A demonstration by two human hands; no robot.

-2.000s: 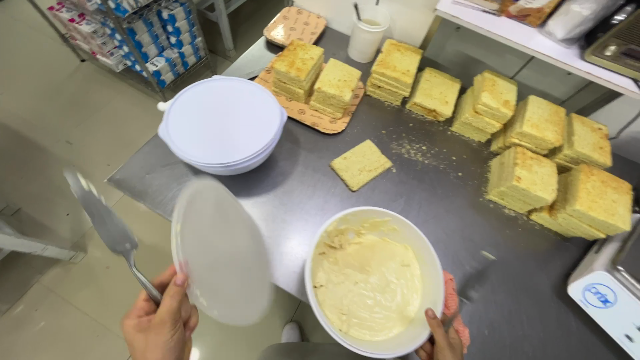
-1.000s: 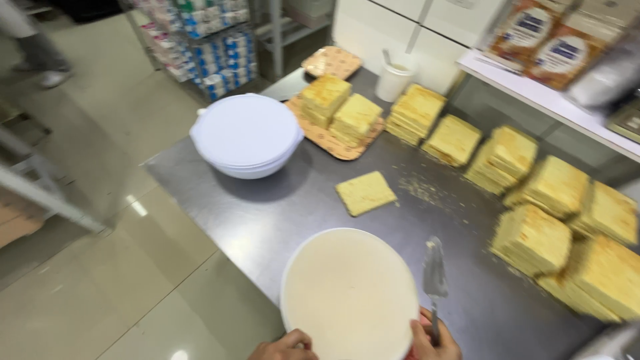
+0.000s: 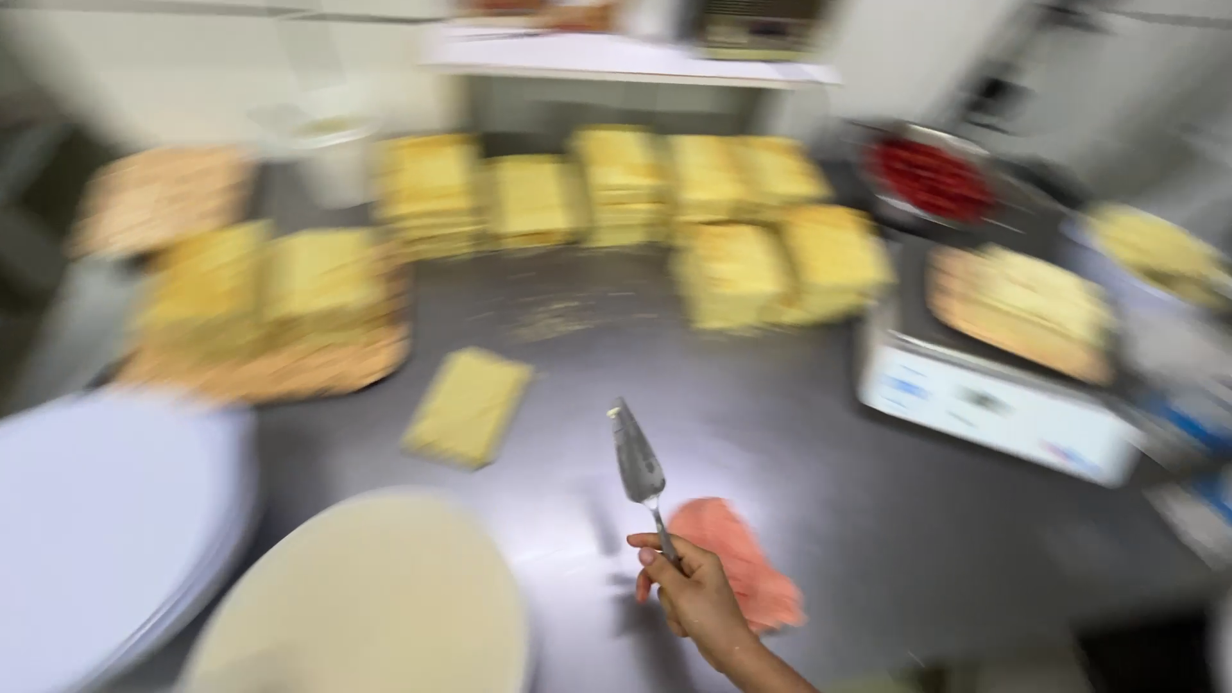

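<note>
My right hand (image 3: 695, 592) grips the handle of a metal cake server (image 3: 637, 457), its blade pointing up and away over the steel table. A pink cloth (image 3: 736, 558) lies beneath and beside that hand. To the left stands a round tub with a pale lid (image 3: 375, 597) on it, cut off by the lower edge. One thin yellow cake sheet (image 3: 469, 406) lies flat beyond the tub. Stacks of yellow cake sheets (image 3: 736, 269) line the table's far side. My left hand is out of view.
At the left are a white lidded bowl (image 3: 106, 539) and a patterned tray (image 3: 260, 371) bearing cake stacks. A white cup (image 3: 335, 159) stands behind. On the right, a scale (image 3: 996, 409) holds a cake on a small tray, near a bowl of red pieces (image 3: 929, 178). Much is blurred.
The lid, held in my left hand two seconds ago, now lies on the tub. The server has passed from my left hand to my right. My left hand has left view; the view has swung right.
</note>
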